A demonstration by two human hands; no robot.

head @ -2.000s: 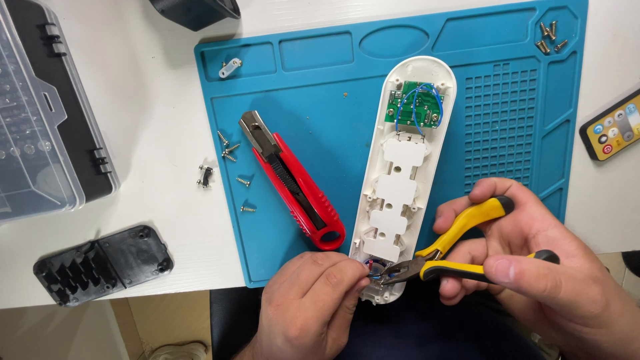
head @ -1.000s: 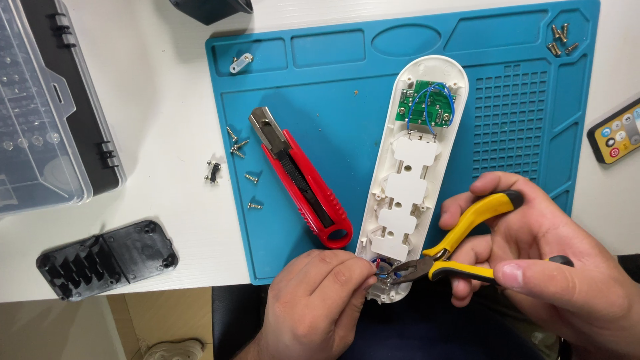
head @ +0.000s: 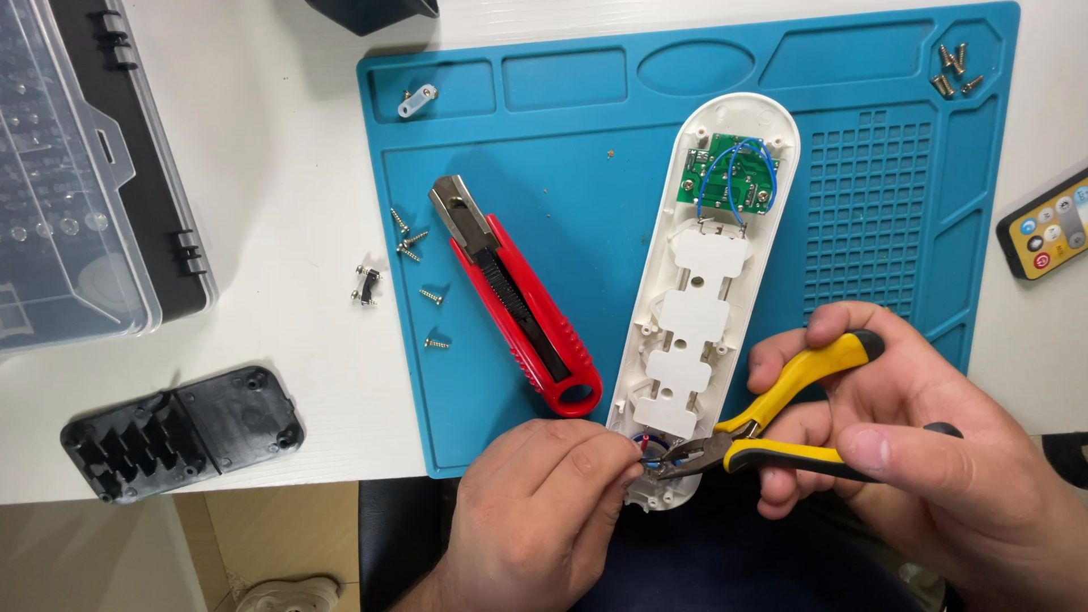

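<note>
A long white power strip housing (head: pixel 739 340) lies with its inside up, its lower end past the mat's front edge. It holds a green circuit board (head: pixel 731 174) with blue wires at the top and white insulating plates (head: pixel 701 314) along the middle. My right hand (head: pixel 926 459) holds yellow-and-black pliers (head: pixel 786 382), whose jaws are parted over the wires (head: pixel 653 455) at the lower end. My left hand (head: pixel 544 493) pinches something thin there, likely a wire; its fingertips partly hide it. A red utility knife (head: pixel 518 297) lies left of the housing.
Under the work is a blue silicone mat (head: pixel 527 161). Screws (head: pixel 956 72) sit in its top right tray, and more screws (head: pixel 412 242) near its left edge. A black plastic cover (head: pixel 183 433), a clear-lidded case (head: pixel 68 187) and a remote control (head: pixel 1050 225) lie around it.
The plier jaws have parted slightly and sit at the wires by my left fingertips. Both hands stay at the lower end of the housing.
</note>
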